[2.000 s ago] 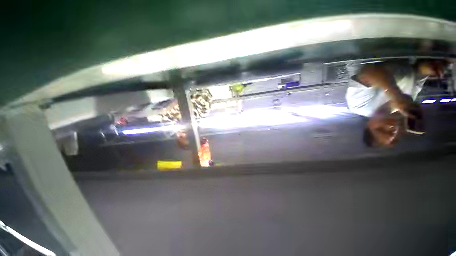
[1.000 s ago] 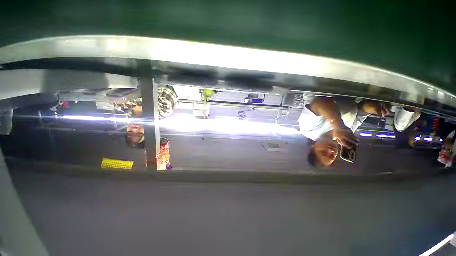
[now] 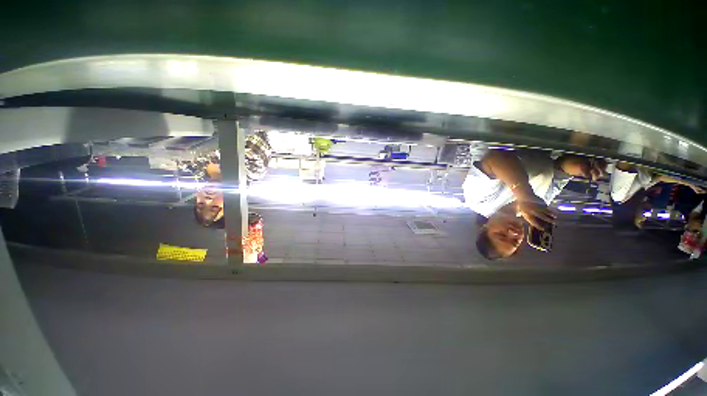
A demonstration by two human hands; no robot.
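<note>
Neither of my hands is in view, and I see no tool or work piece held. The picture appears upside down. A dark green surface (image 3: 349, 31), blurred, fills the top. A pale, shiny rail (image 3: 310, 77) curves along its edge across the whole width. A smooth grey surface (image 3: 349, 332) fills the bottom.
Beyond the rail, upside down, a person (image 3: 496, 189) in a white top holds up a dark phone (image 3: 540, 237). Another person (image 3: 208, 205) is partly behind a grey post (image 3: 232, 186). A yellow strip (image 3: 182, 253) and bright lights show. More people are at far right.
Since two seconds ago the view has tilted and shifted, so the person with the phone stands further left. Since one second ago it is nearly still and sharper; an arm shows at far right.
</note>
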